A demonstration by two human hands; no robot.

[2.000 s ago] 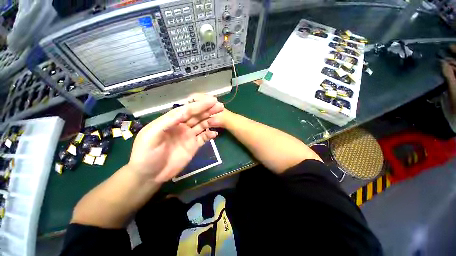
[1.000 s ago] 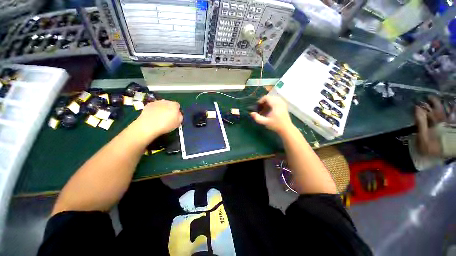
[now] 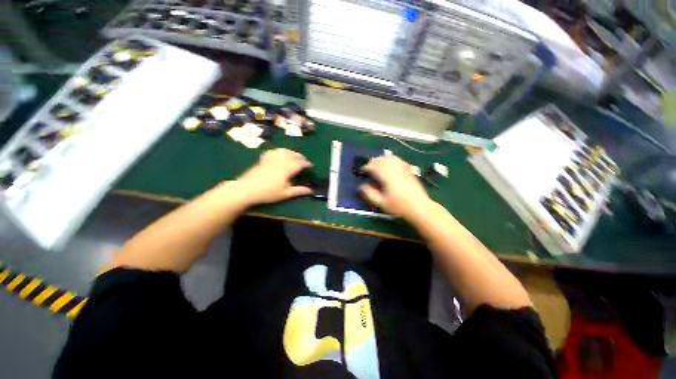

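The dark test pad [image 3: 348,191] with a white border lies on the green mat in front of me. A black smartwatch [image 3: 361,164] lies on its upper part. My right hand [image 3: 393,185] is over the pad's right side, fingertips at this smartwatch; blur and the fingers hide whether they grip it. My left hand [image 3: 278,178] is left of the pad, with thumb and fingers around another black smartwatch [image 3: 319,186] at the pad's left edge. A small tagged unit [image 3: 439,170] lies right of the pad, partly behind my right hand.
The tester [image 3: 452,63] stands behind the pad on a cream stand [image 3: 378,112]. A pile of tagged units [image 3: 241,118] lies back left. A long white tray of units [image 3: 122,126] is at the left, a white tray stack [image 3: 519,163] at the right. A thin cable [image 3: 415,146] runs behind the pad.
The view has swung left. My right hand has moved from beside the right tray onto the pad. My left hand has come down to the black smartwatch left of the pad.
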